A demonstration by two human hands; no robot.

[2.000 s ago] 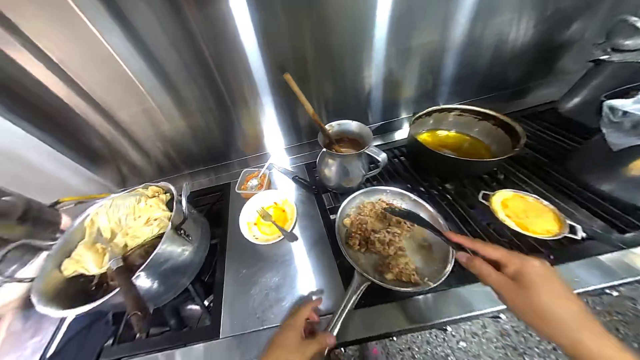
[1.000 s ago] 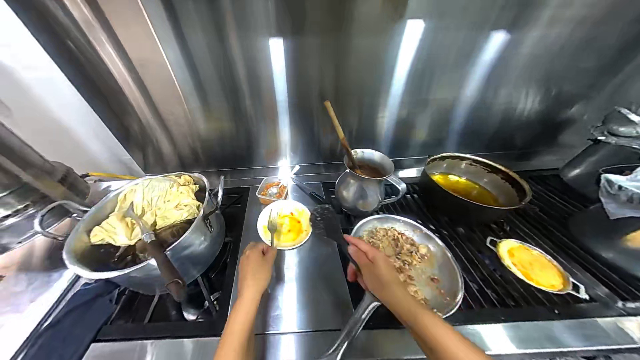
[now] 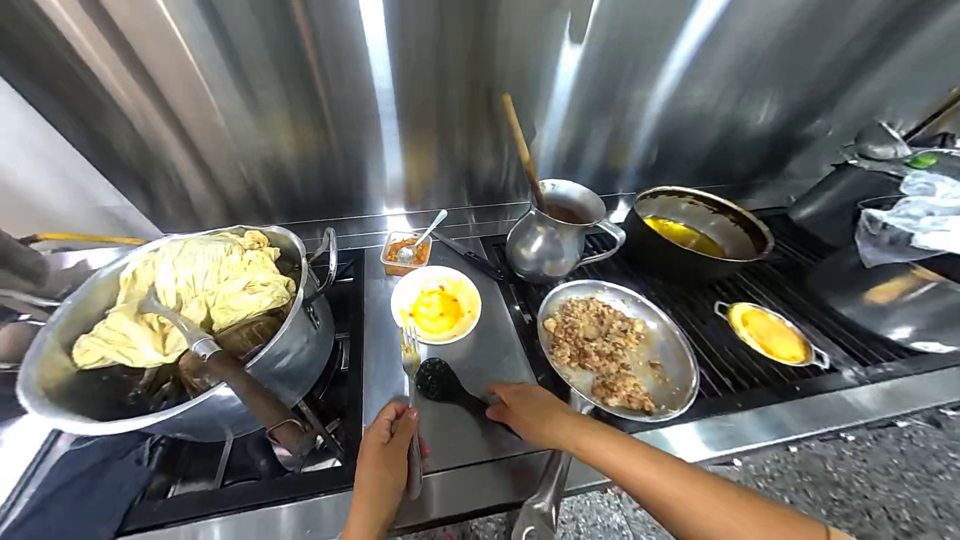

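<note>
My left hand [image 3: 390,450] grips a metal fork [image 3: 411,367], its tines at the near rim of a white bowl [image 3: 472,304] holding yellow beaten egg [image 3: 436,309]. My right hand [image 3: 525,414] is on the handle of a black cooking spoon [image 3: 442,382], which lies low over the steel counter just right of the fork. To the right sits a metal frying pan [image 3: 679,345] with crumbled browned food [image 3: 596,341], its handle [image 3: 551,480] passing below my right forearm.
At left stands a large aluminum pot [image 3: 300,352] with yellowish cloth [image 3: 202,277] and a wooden-handled tool. Behind are a small container [image 3: 405,255], a metal pitcher [image 3: 544,244] with a wooden stick, and a deep pan [image 3: 697,225] of yellow liquid. A small oval dish [image 3: 772,334] sits right.
The black spoon was in the frying pan at first and is now over the counter. My left hand has come to the bowl and taken the fork, which rested in it before.
</note>
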